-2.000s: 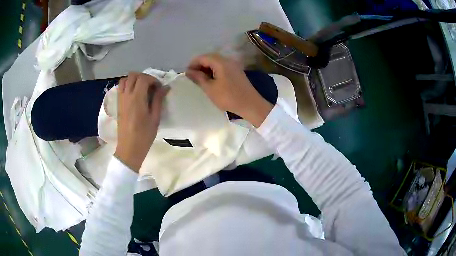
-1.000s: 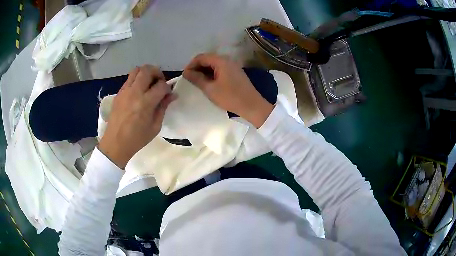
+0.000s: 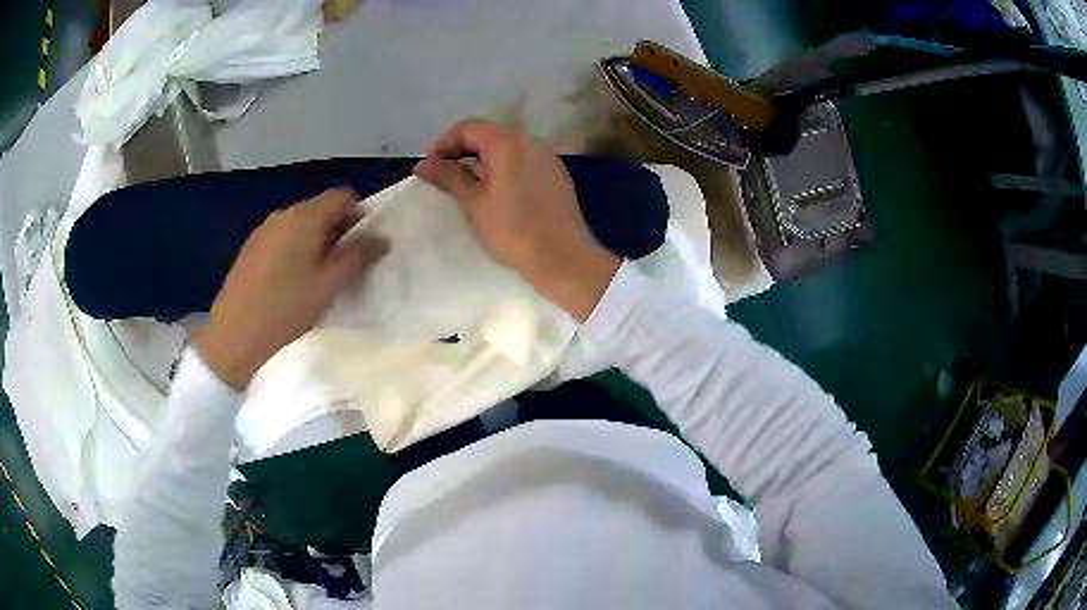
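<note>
A cream garment piece [image 3: 417, 256] lies over the middle of the dark navy sleeve board [image 3: 167, 238] and hangs down its near side towards my body. My right hand [image 3: 507, 203] pinches the piece's far edge between thumb and fingers, above the board. My left hand [image 3: 286, 274] is at the piece's left edge, fingers bent and a little blurred; whether it grips the cloth is hard to tell. A small dark patch [image 3: 447, 338] shows among the folds.
The steam iron [image 3: 691, 101] stands at the far right, beside the grey iron rest [image 3: 813, 173]. A white cloth bundle [image 3: 197, 60] lies at the far left of the ironing table [image 3: 417, 72]. More white cloth [image 3: 72, 393] hangs at the left. A yellow-framed holder [image 3: 1001, 465] is at the right.
My left hand has moved left and nearer to me. My right hand has shifted slightly left with the edge. The piece's left part has come off the board top, and the dark patch is mostly covered by folds.
</note>
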